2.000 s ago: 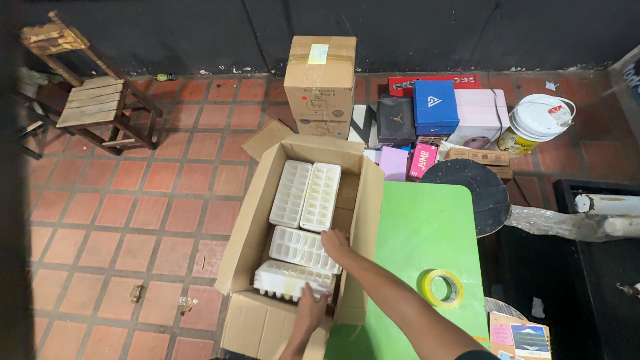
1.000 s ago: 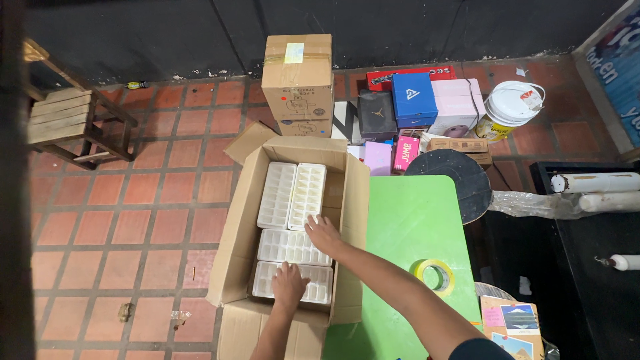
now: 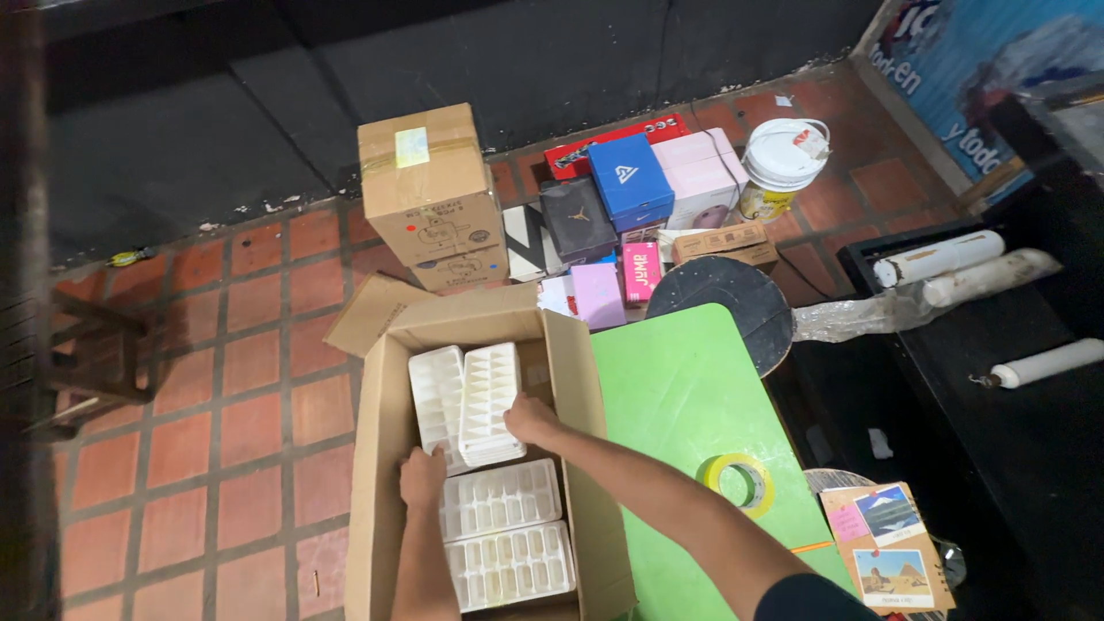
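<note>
An open cardboard box (image 3: pixel 580 414) holds several stacks of white plastic ice cube trays. Two stacks stand lengthwise at its far end, a left one (image 3: pixel 435 388) and a right one (image 3: pixel 490 397). Two more lie crosswise nearer me, one (image 3: pixel 502 498) beyond the other (image 3: pixel 511 567). My left hand (image 3: pixel 423 476) touches the near end of the far left stack, between it and the box's left wall. With bent fingers, my right hand (image 3: pixel 531 420) is at the right side of the far right stack; whether it grips the trays is not plain.
Right of the box is a green tabletop (image 3: pixel 690 388) with a roll of yellow tape (image 3: pixel 739 486). Beyond stand a tall cardboard carton (image 3: pixel 431 190), a blue shoebox (image 3: pixel 630 177), a white bucket (image 3: pixel 785 159) and a round black disc (image 3: pixel 720 302). A wooden chair (image 3: pixel 99 354) is at left.
Both hands have moved from the nearer crosswise trays to the far lengthwise stacks. The nearest stack, uneven two seconds ago, lies flat across the box. The view has turned.
</note>
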